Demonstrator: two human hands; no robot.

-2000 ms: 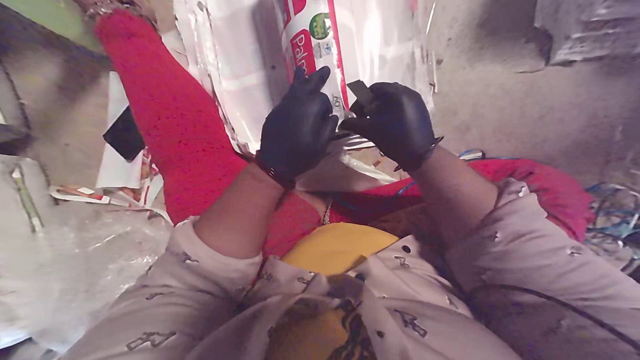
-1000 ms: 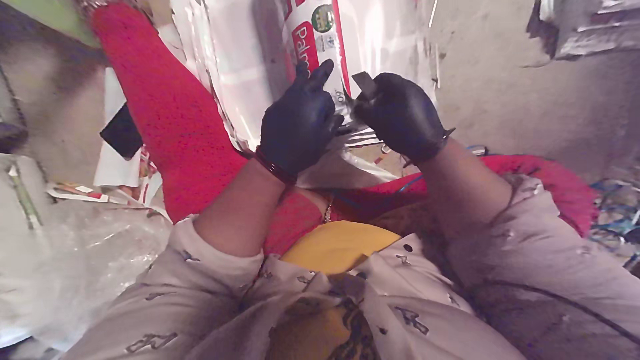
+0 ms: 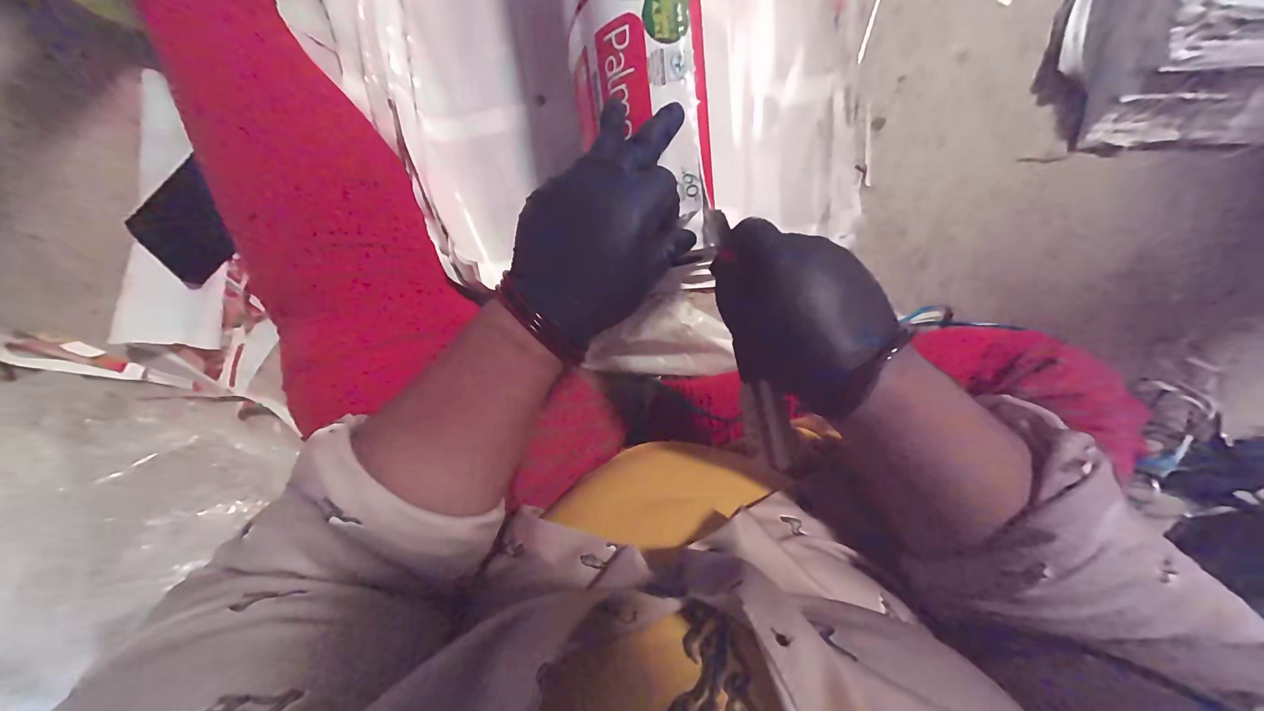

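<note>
Plastic packaging sheets, white and glossy with a red printed band, lie in front of me. My left hand, in a black glove, rests over their near edge, with two fingers raised and the others curled at the sheet edges; whether it pinches them cannot be told. Close to its right, my right hand, also gloved in black, is closed around a flat metal tool, perhaps a blade. One end shows above the thumb, and a long strip shows below the fist. The tool's middle is hidden by the hand.
My legs in red cloth lie on both sides of the sheets. A dark flat piece and paper scraps are at the left, above clear plastic film. A stack of sheets lies at the upper right; loose scraps lie at the right edge.
My right hand has turned and lowered slightly, and a long strip of the tool now shows below the fist. My left hand stays near the sheet edge.
</note>
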